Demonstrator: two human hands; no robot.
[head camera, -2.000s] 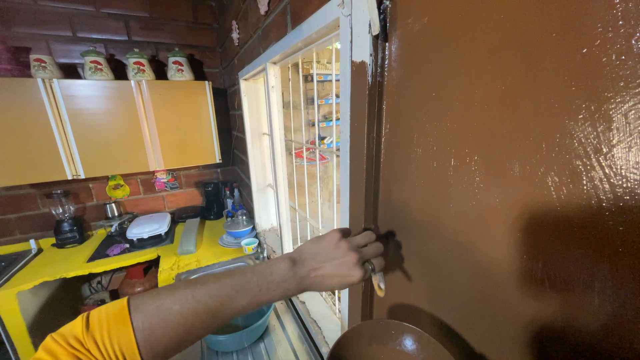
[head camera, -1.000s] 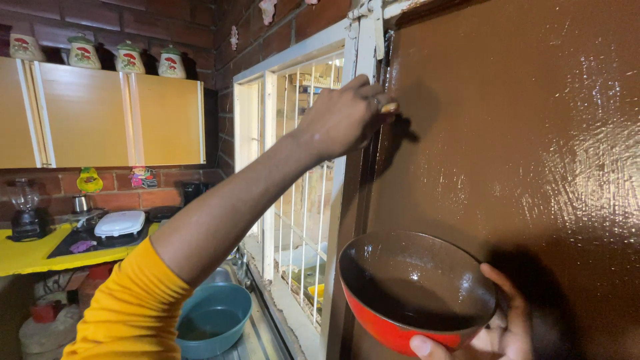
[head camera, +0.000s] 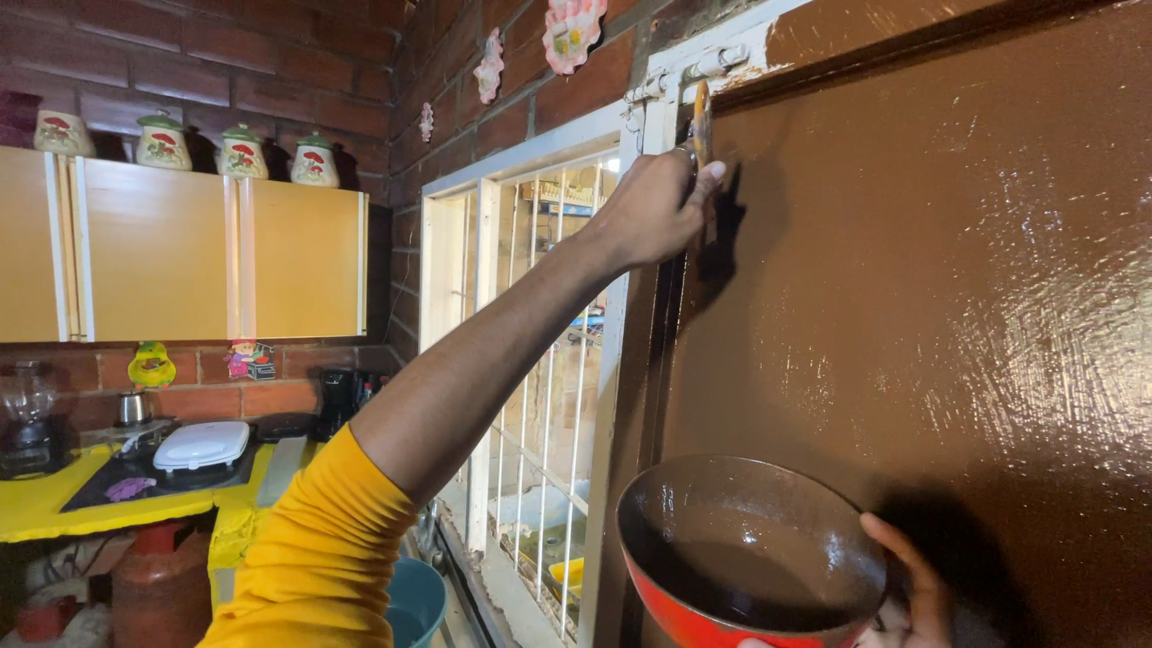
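Note:
My left hand (head camera: 661, 211) reaches up along the left edge of the brown door (head camera: 864, 297). It grips a paintbrush whose orange-brown wooden handle (head camera: 702, 112) points up beside the white hinge (head camera: 720, 61); the bristles are hidden by the hand. Lower right, my right hand (head camera: 913, 580) holds a red bowl (head camera: 684, 616) by its right side and underside. The bowl is dark inside, with brown liquid paint (head camera: 756, 558) in it. Wet-looking brown paint shines on the door. White still shows on the frame (head camera: 661, 117) around the hinge.
A white barred window (head camera: 540, 387) stands left of the door. Below it is a teal basin (head camera: 418, 598). Further left are a yellow counter (head camera: 117, 517) with a white appliance (head camera: 202, 445) and a blender (head camera: 31, 418), and wall cabinets (head camera: 157, 252) bearing several jars (head camera: 164, 144).
My left hand has moved from low on the door edge up to near the top, and the brush handle now points upward. The bowl has come further into view, with my right hand on it.

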